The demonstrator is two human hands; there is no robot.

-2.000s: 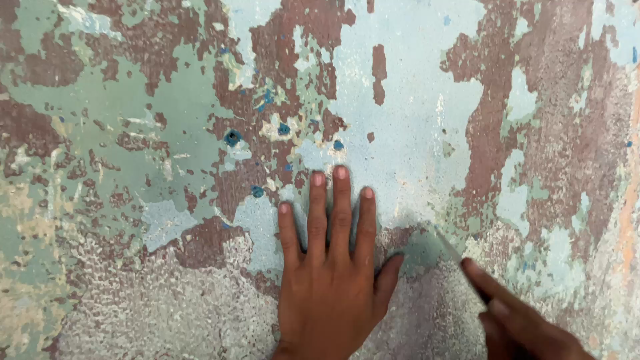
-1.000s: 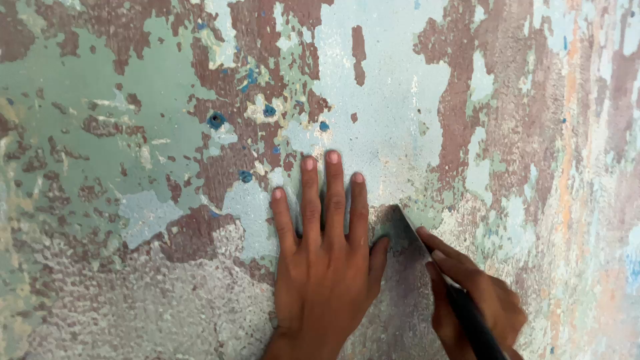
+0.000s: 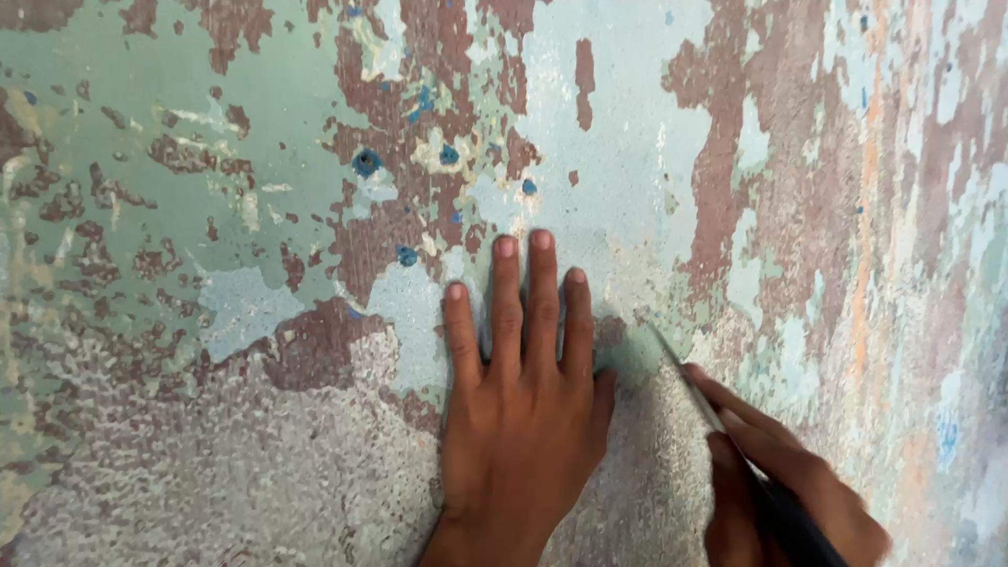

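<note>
A wall with flaking paint [image 3: 622,102] fills the view, in patches of green, pale blue and reddish brown. My left hand [image 3: 520,409] lies palm down and flat on it, fingers spread and pointing up. To its right, my right hand [image 3: 787,480] grips a blade tool with a black handle [image 3: 795,516], a knife or scraper. Its thin blade [image 3: 685,374] slants up and left, its tip at the edge between pale blue paint and rough grey surface. Whether the tip touches the wall cannot be told.
Rough grey plaster [image 3: 260,465] shows low on the wall. Several blue-rimmed spots, one a small dark hole [image 3: 367,163], lie above and left of my left hand. An orange streak [image 3: 869,181] runs down the right side.
Two seconds ago my right hand was lower and farther right; it came in nearer my left hand, which stays flat on the wall. The blade now appears more edge-on than one second ago.
</note>
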